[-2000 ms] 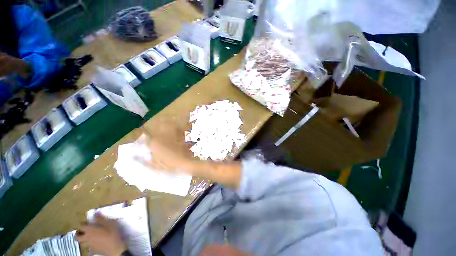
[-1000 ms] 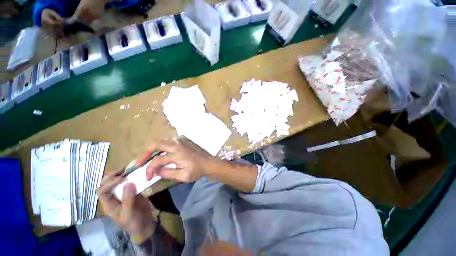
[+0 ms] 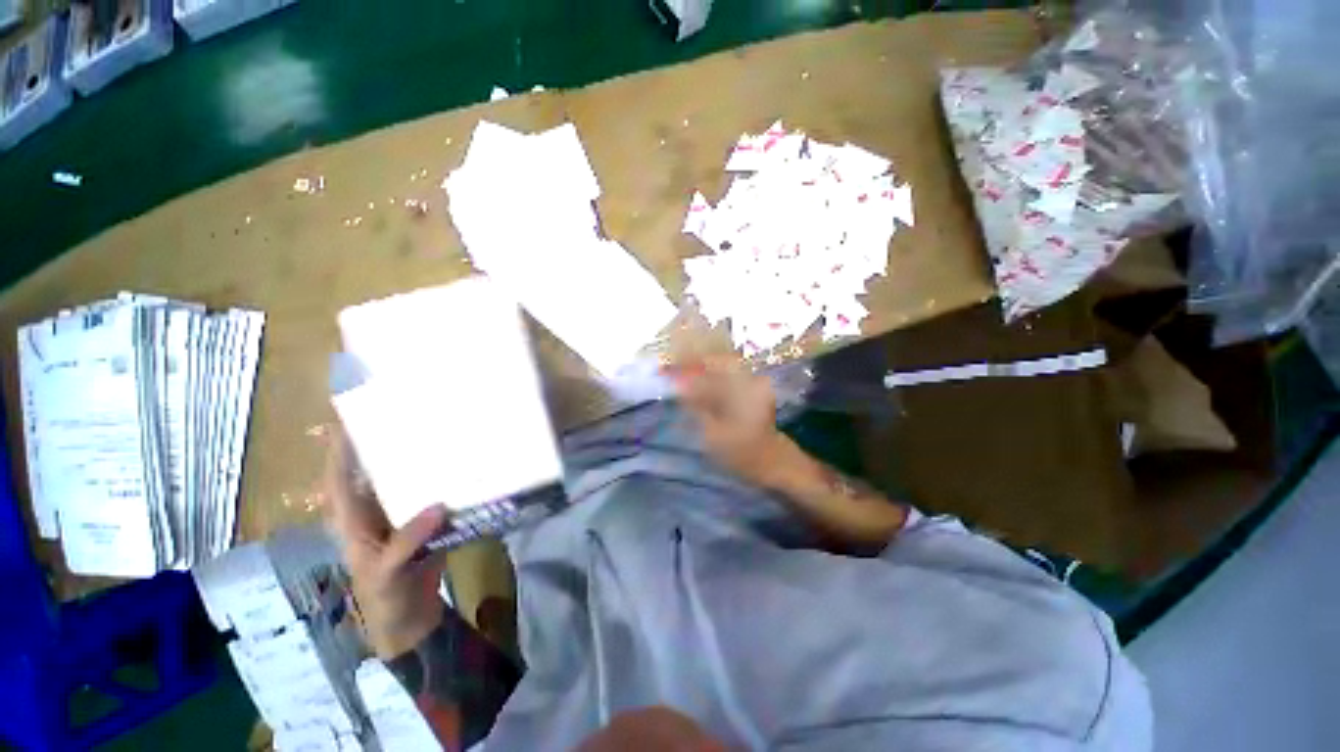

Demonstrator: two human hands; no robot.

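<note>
My left hand [image 3: 385,551] holds a white retail carton [image 3: 448,397] at its lower left edge, thumb on the black band with white lettering. The carton is tilted above the bench's front edge. My right hand [image 3: 728,419] is blurred, just right of the carton, with a small white piece [image 3: 641,382] at its fingertips, probably a sachet. White leaflets [image 3: 551,243] overlap in a column mid-bench, behind the carton. A heap of white sachets with red print [image 3: 801,243] lies right of them.
Fanned flat cartons [image 3: 140,426] stand at left, with more bundles [image 3: 287,646] below the edge. A blue crate [image 3: 110,661] is lower left. A clear bag of sachets [image 3: 1029,184] and an open brown box [image 3: 1014,456] are at right. Filled boxes [image 3: 118,41] sit on the green belt.
The folded piece between both hands now shows as a broad carton in my left hand. My right hand has moved right, off the carton. The view has shifted, so the belt boxes are mostly out of frame.
</note>
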